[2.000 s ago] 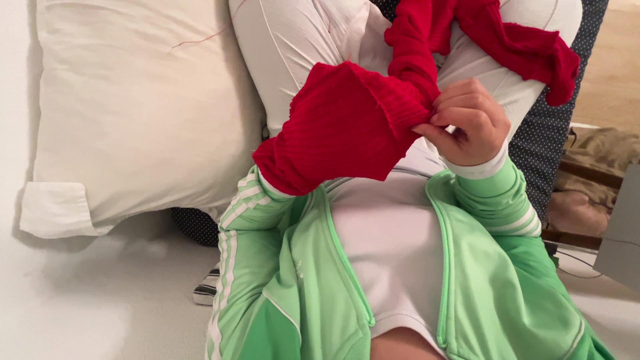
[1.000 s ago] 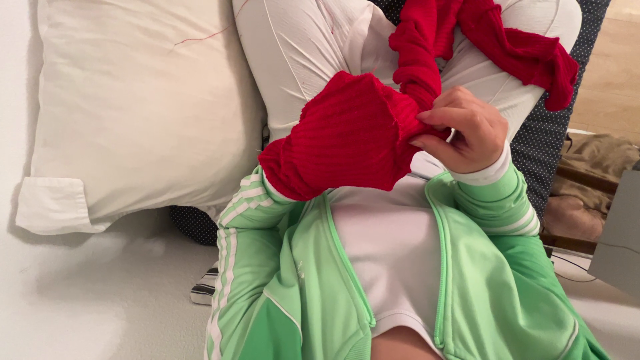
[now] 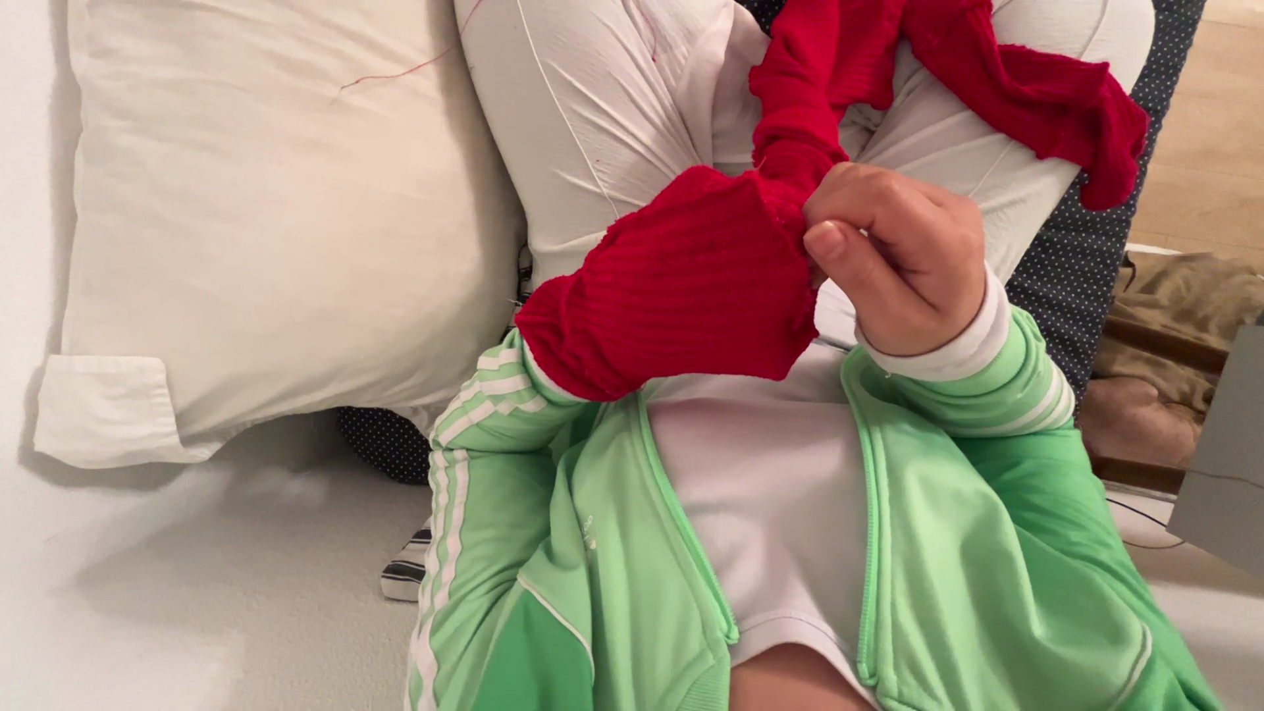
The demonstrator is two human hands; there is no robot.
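A red ribbed knit piece (image 3: 681,281) is drawn over my left hand and wrist, so the fingers are hidden inside it. At its right edge, my right hand (image 3: 904,252) pinches the knit between thumb and curled fingers. More of the red knit (image 3: 805,94), narrow and bunched, runs up from there between my legs. Another part with a rounded end (image 3: 1066,109) lies across my leg in white trousers. A loose red thread (image 3: 405,74) trails over the cream pillow, and some more thread shows on the trousers. No needle can be made out.
The cream pillow (image 3: 286,217) lies at the left, beside a white wall. Under my legs is a dark dotted cushion (image 3: 1071,257). A grey panel (image 3: 1224,454), a thin black cable and brown cloth on a wooden frame (image 3: 1165,346) are at the right.
My right hand's fingers have curled in more at the knit's edge than a second ago. The covered left hand has hardly moved.
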